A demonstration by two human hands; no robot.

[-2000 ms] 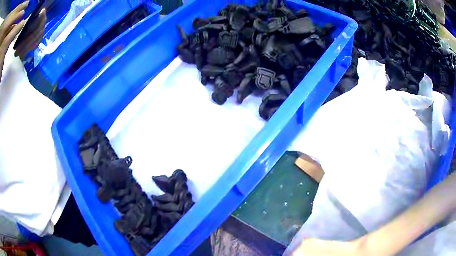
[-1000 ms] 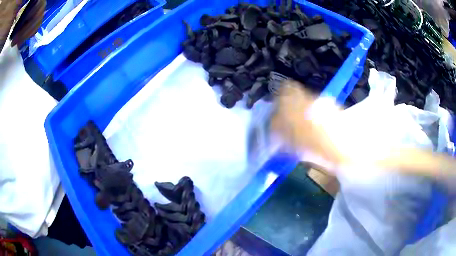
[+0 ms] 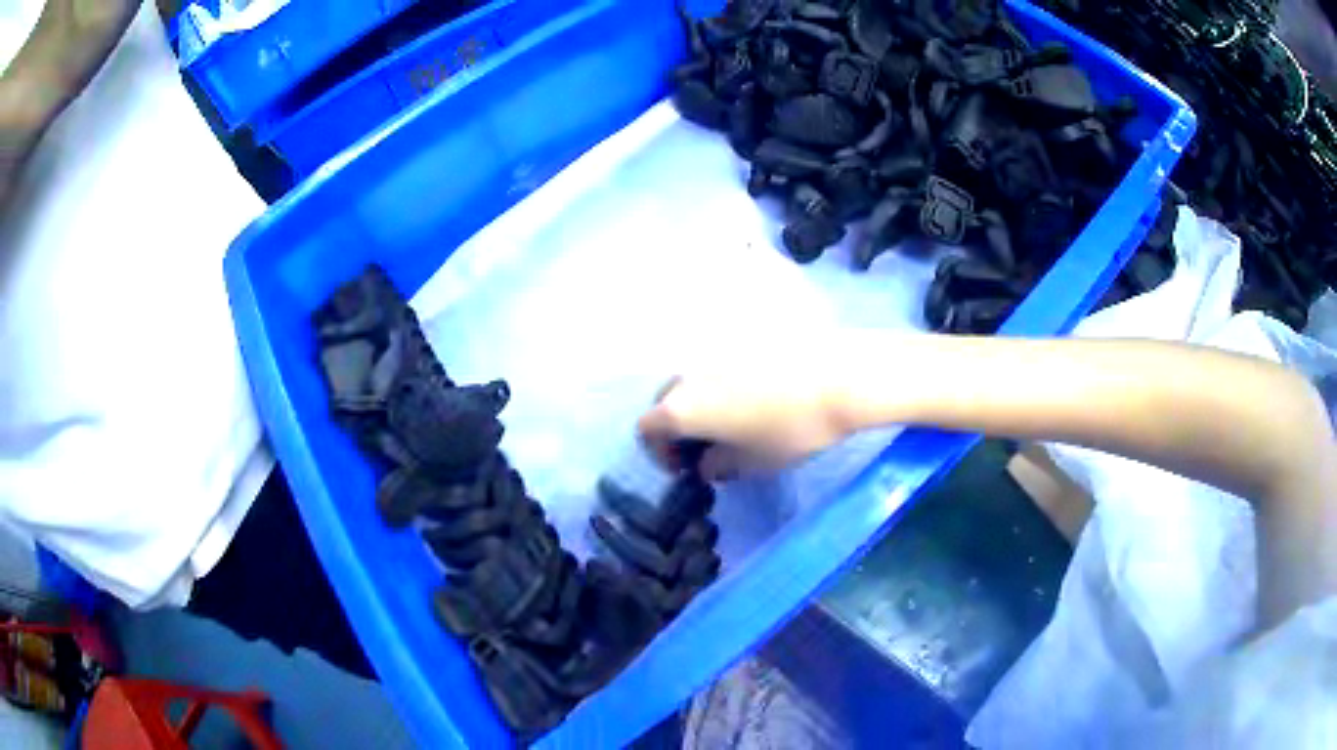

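A blue tray [image 3: 330,513] with a white liner sheet [image 3: 587,279] lies tilted across the view. Black moulded parts [image 3: 506,550] stand nested in rows at its near left end, with a shorter row [image 3: 660,542] beside them. A loose heap of the same parts [image 3: 894,132] fills the far right end. My right hand [image 3: 741,425] reaches in over the right rim, at the top of the shorter row, its fingers closed on a small black part [image 3: 686,451] mostly hidden by them. My left hand is not in view.
A second blue crate [image 3: 367,81] stands beyond the tray. A person in white [image 3: 118,308] is at the left. A translucent plastic bag [image 3: 1129,586] and a dark green surface [image 3: 953,586] lie right of the tray, with a red stool [image 3: 161,715] at lower left.
My right hand has moved from the lower right, past the loose heap, to the shorter row and now holds a black part. The whole view has shifted, so the tray sits further right.
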